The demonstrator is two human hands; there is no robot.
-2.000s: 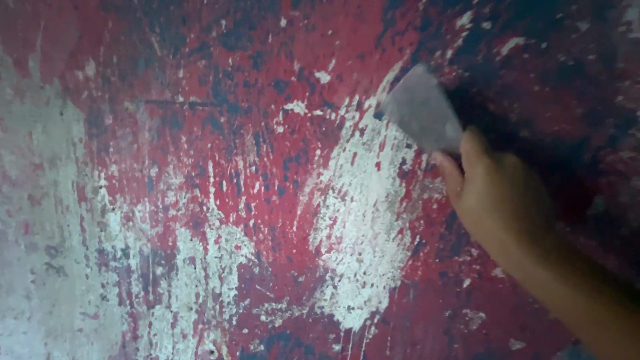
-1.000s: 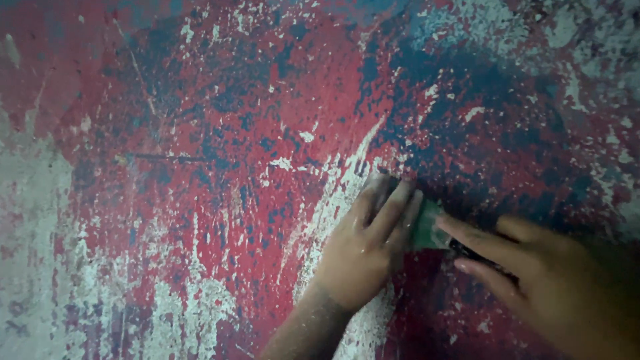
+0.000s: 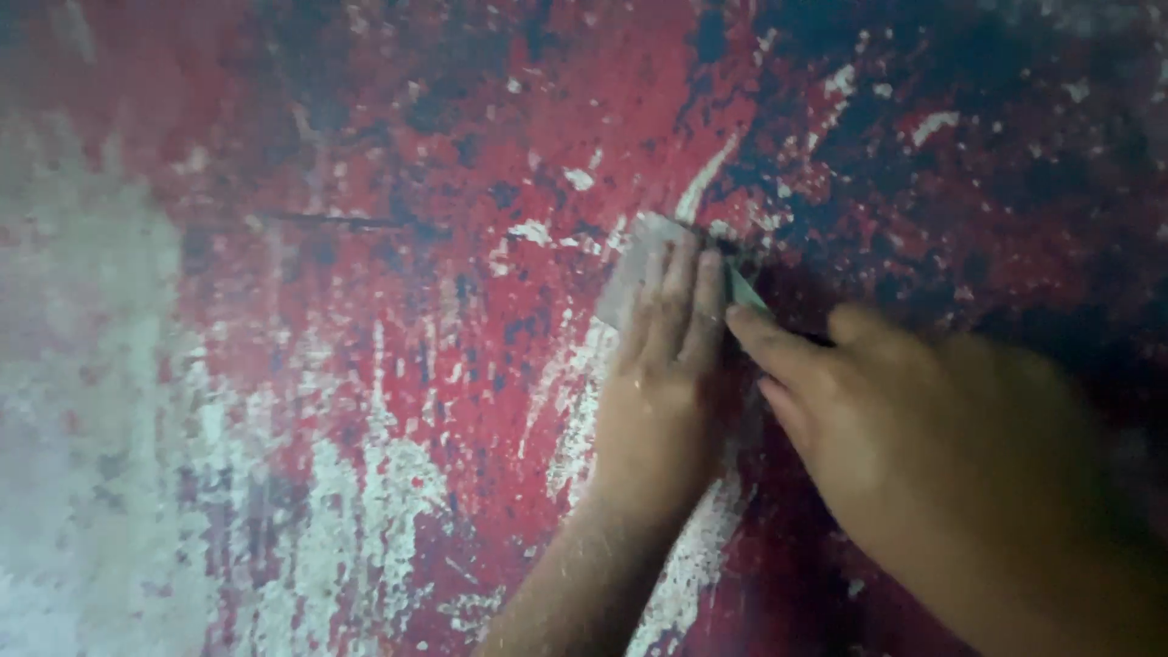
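Observation:
My right hand (image 3: 849,392) grips the dark handle of a scraper (image 3: 630,274), whose broad flat metal blade lies against a wall (image 3: 438,301) with worn red and blue paint. My left hand (image 3: 662,365) lies over the blade, fingers extended and pressed on it, thumb hidden. Greenish metal of the tool shows between the two hands. Most of the handle is covered by my right hand. Below and beside my left forearm runs a whitish bared streak (image 3: 693,566).
Pale bared patches (image 3: 347,529) spread over the lower left of the wall. A pale, smoother band (image 3: 100,365) covers its left edge. A thin dark horizontal mark (image 3: 342,221) crosses the red paint. The right side is in shadow.
Two seconds ago only my right hand with the scraper was in view; my left hand has since come in and lies on the blade. A thin pale streak now shows above the scraped patch.

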